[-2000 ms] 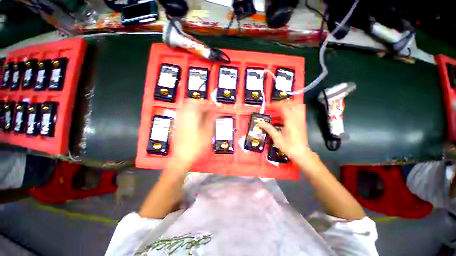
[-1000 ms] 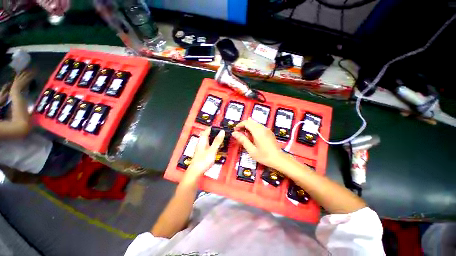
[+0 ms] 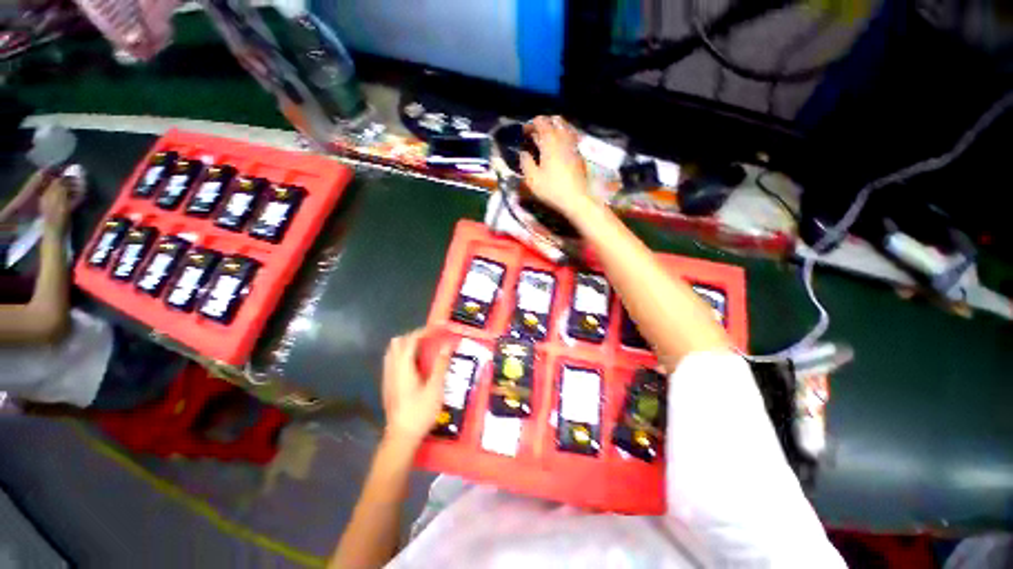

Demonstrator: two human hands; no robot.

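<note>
The red-orange phone tray lies on the green bench with black phones in its pockets. One phone in the front row sits above a white slip. My left hand is at the tray's left edge beside the front-left phone, thumb and fingers apart, with nothing visible in it. My right hand is over the black computer mouse on the back ledge. My right forearm and sleeve hide the tray's right part.
Another full phone tray is at left, beside a person's arm. A barcode scanner lies behind my tray, another to its right. A white cable loops at right. A monitor stands behind the ledge.
My right hand has moved from the phones up to the mouse. My left hand has let go of a phone and moved left; that phone now lies in the front row.
</note>
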